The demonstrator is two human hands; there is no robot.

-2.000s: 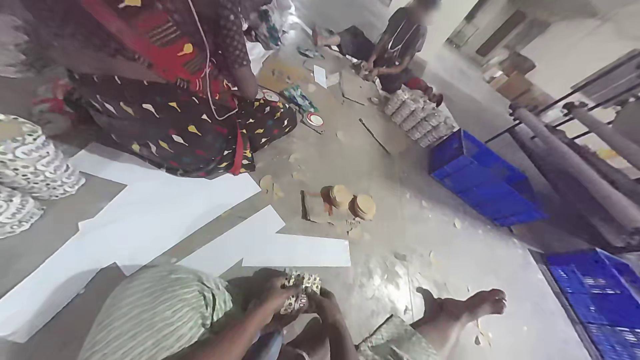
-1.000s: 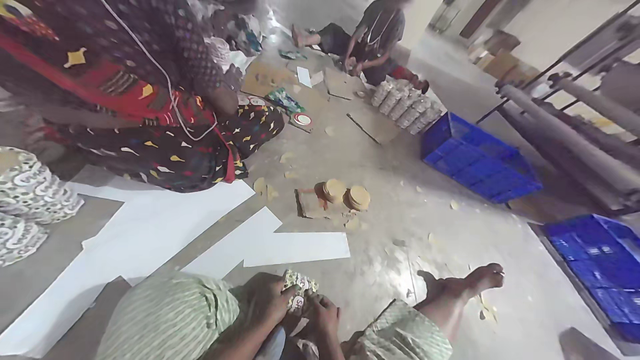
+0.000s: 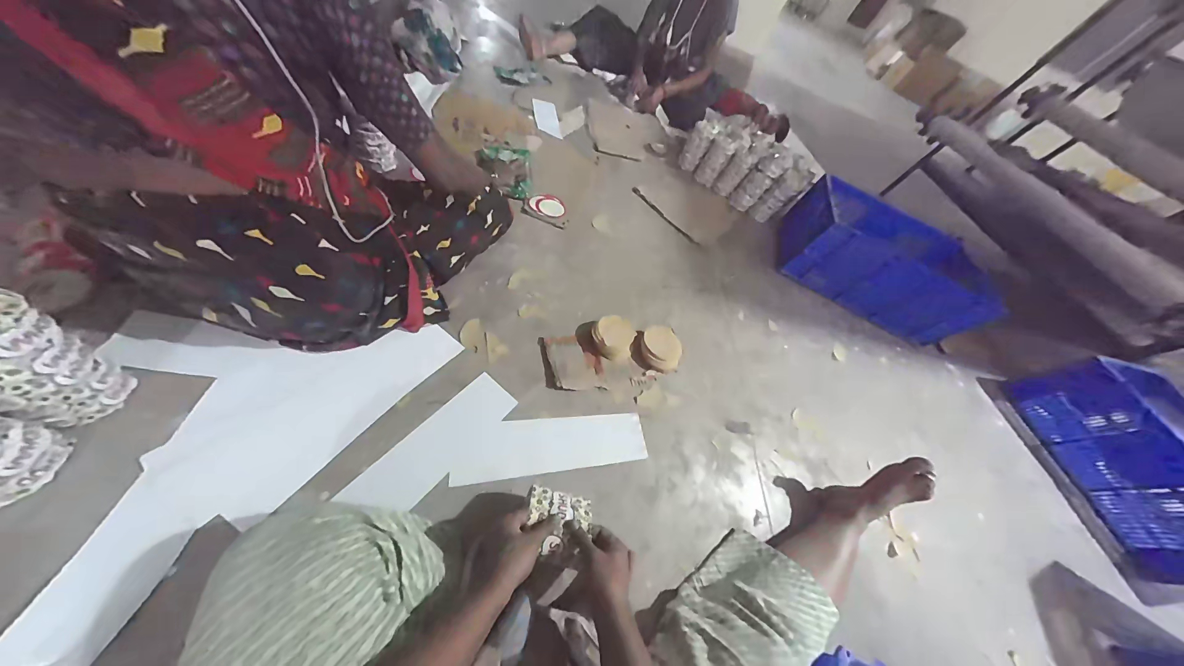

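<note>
Between my knees, my left hand (image 3: 507, 548) and my right hand (image 3: 603, 559) both grip a small patterned, printed piece (image 3: 559, 511), paper or card by its look, with writing on it. The left fingers close on its left side and the right fingers on its lower right. Ahead on the floor stand two short stacks of round tan discs (image 3: 660, 348), beside a flat brown cardboard piece (image 3: 570, 363). White paper strips (image 3: 546, 448) lie in front of my left knee.
A seated person in patterned cloth (image 3: 305, 268) is close at the left, near patterned cylindrical stacks (image 3: 55, 370). Another person (image 3: 684, 55) sits farther off beside wrapped rolls (image 3: 740, 162). Blue plastic crates (image 3: 888, 268) stand at the right, near a metal rack (image 3: 1064, 203). My bare foot (image 3: 902, 486) extends right.
Both hands stay on the patterned piece, which is held more upright than two seconds ago. The person at the left has leaned closer. The view has shifted slightly.
</note>
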